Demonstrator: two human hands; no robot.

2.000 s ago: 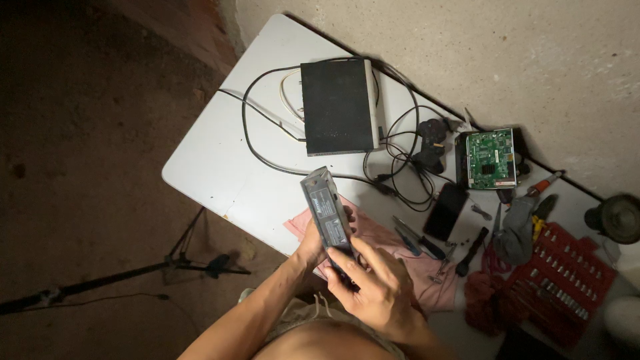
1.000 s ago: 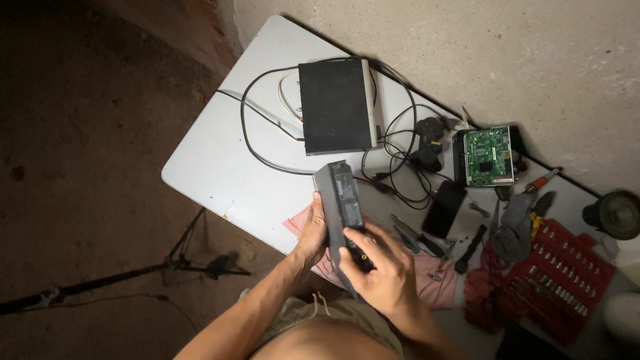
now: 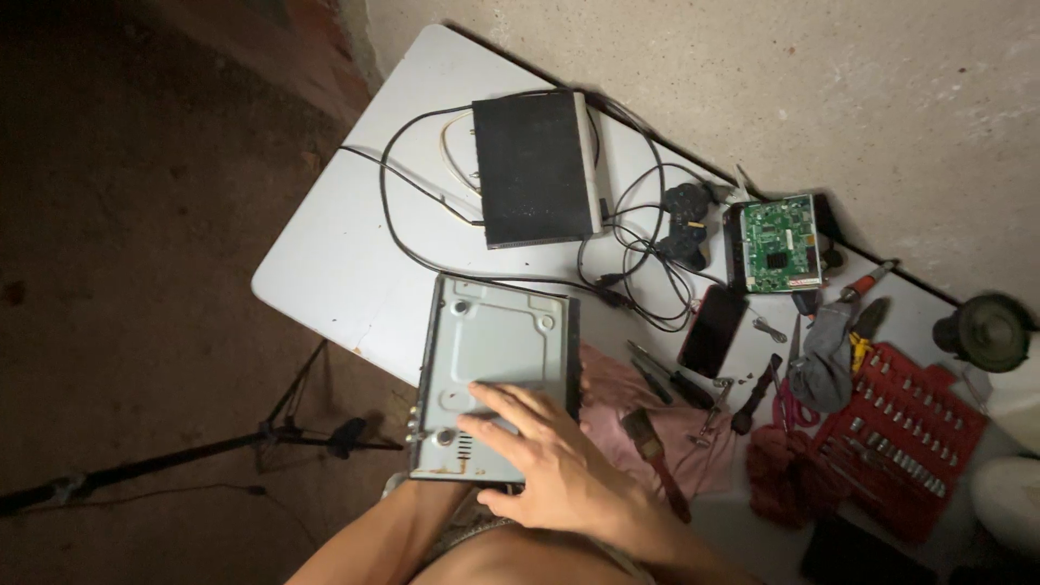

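A flat metal-cased electronic box (image 3: 504,341) shows its pale underside with round feet, vent slots and some rust near the lower edge. It is held above the near edge of the white table. My right hand (image 3: 544,455) lies across its lower part with fingers spread on the metal. My left hand is mostly hidden beneath the box; only its forearm and perhaps fingertips at the right side show, so its grip cannot be made out. Beyond the box, a black set-top-type device (image 3: 536,171) rests on the table with cables around it.
Right of the box lie a pink cloth (image 3: 699,455), a brush (image 3: 650,447), screwdrivers, a smartphone (image 3: 713,329), a game controller (image 3: 686,227), a green circuit board (image 3: 780,248) and a red socket set (image 3: 902,439). A tripod leg (image 3: 162,463) stands left, and a concrete wall borders the table.
The box was held edge-on, its narrow connector side showing; now its broad underside faces the camera. My right hand has moved from that narrow side onto the flat metal.
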